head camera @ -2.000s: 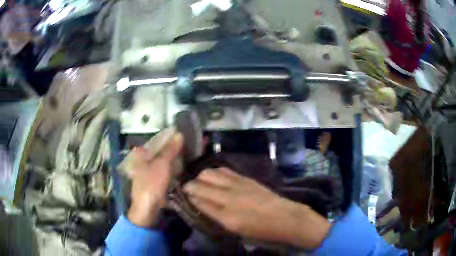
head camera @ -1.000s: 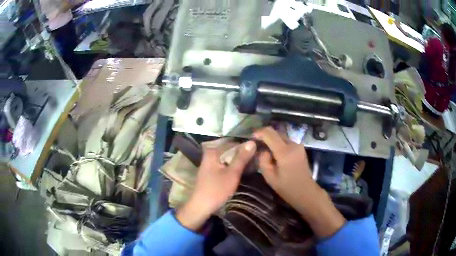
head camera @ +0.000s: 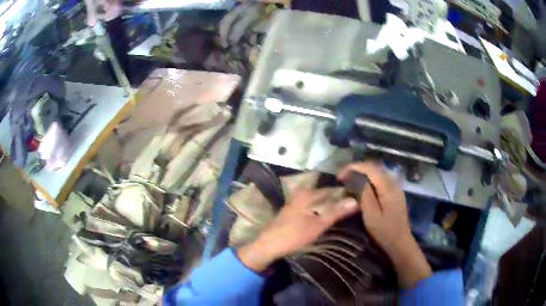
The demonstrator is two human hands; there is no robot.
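My right hand [head camera: 386, 212] pinches a small dark brown cloth piece [head camera: 357, 184] at the lower edge of the steel plate [head camera: 299, 143]. My left hand [head camera: 299, 220] lies beside it with fingers reaching toward the piece; whether it grips anything is unclear. A fanned stack of brown pieces [head camera: 329, 263] with pale edge lines lies below my hands. Beige pieces [head camera: 248, 209] lie left of the stack, partly hidden by my left hand. The dark blue clamp arm [head camera: 401, 119] with its shiny bar sits just above my hands.
Tied beige bundles [head camera: 135, 209] are heaped at the left, beside the blue tray edge [head camera: 224, 191]. A white table [head camera: 78, 131] stands farther left. A white rag [head camera: 395, 37] lies on the machine. A small tan brush [head camera: 448, 219] is in the tray's right side.
The view has swung left, so the machine sits farther right. A second ago both hands met at the plate edge; now they are slightly apart, with the dark piece at my right fingertips.
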